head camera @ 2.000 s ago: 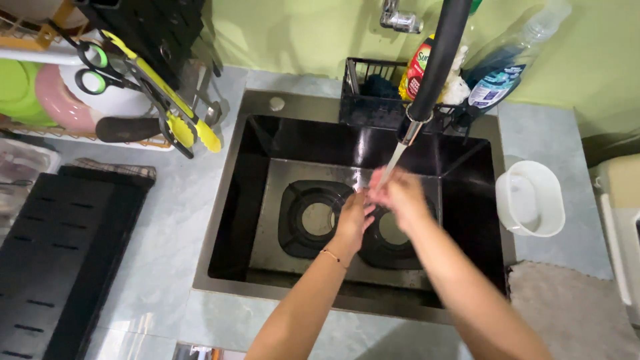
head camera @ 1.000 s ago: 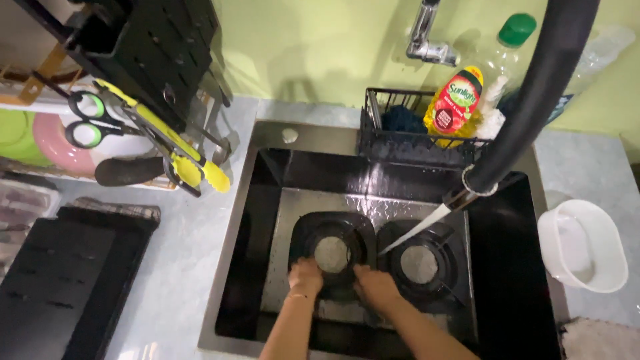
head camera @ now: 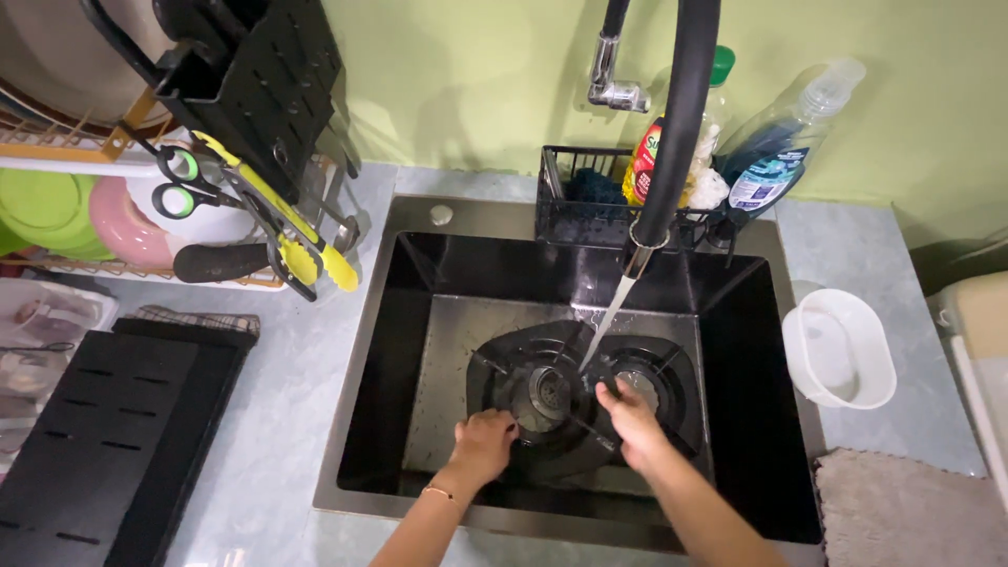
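Observation:
Two black stove pan supports lie in a black kitchen sink. The left pan support is gripped at its near left edge by my left hand and at its right side by my right hand. It is raised a little and partly overlaps the right pan support. Water runs from the black hose faucet onto the left one near my right fingers. The sink drain shows through its central ring.
A white plastic tub and a grey cloth lie right of the sink. Behind it are a black wire caddy and a blue soap bottle. Dish rack with yellow tongs and a black slotted panel are at left.
Two seconds ago my hands were together under the water; a second ago they were at the left pan support. It has since shifted, tilted and come over the right one.

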